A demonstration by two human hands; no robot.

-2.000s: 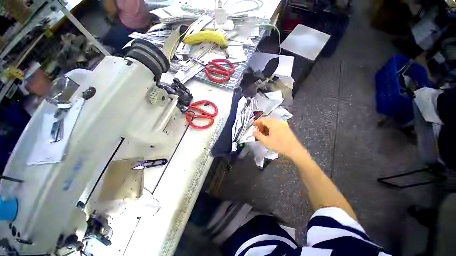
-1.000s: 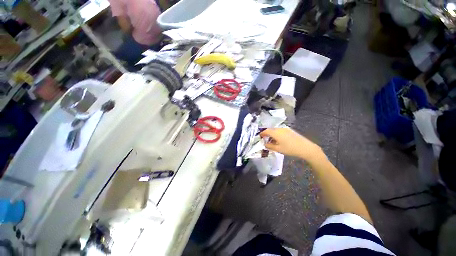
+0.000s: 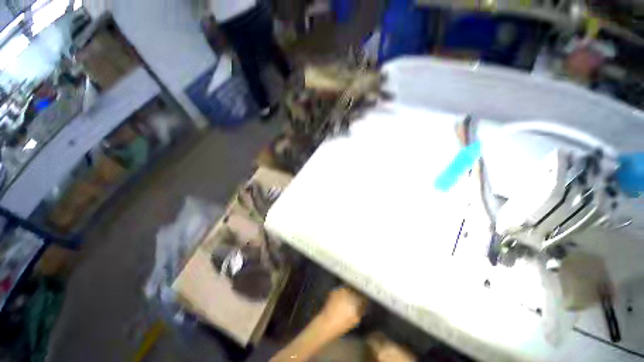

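The view is blurred. My left hand (image 3: 346,307) is at the white table's front edge (image 3: 395,307), partly hidden at or below it; its fingers are unclear. A blurred skin-toned shape at the bottom edge seems to be my right hand (image 3: 390,350), cut off by the picture. An open cardboard carton (image 3: 243,322) with brown cut pieces (image 3: 251,283) stands left of the table. The sewing machine's needle area (image 3: 508,249) is at the right. The tan pad (image 3: 586,281) and black thread snips (image 3: 610,317) lie beside it.
A bright blue object (image 3: 457,166) is on or above the white table. A brown-grey bundle (image 3: 332,99) is beyond the table's left edge. A plastic bag (image 3: 180,244) is beside the carton. A person (image 3: 251,42) stands at the back near a blue bin (image 3: 224,95). Shelves are at left.
The view has swung left, from the scissors and hanging scraps to the carton side. My right hand has left the scraps. My left hand has come into view.
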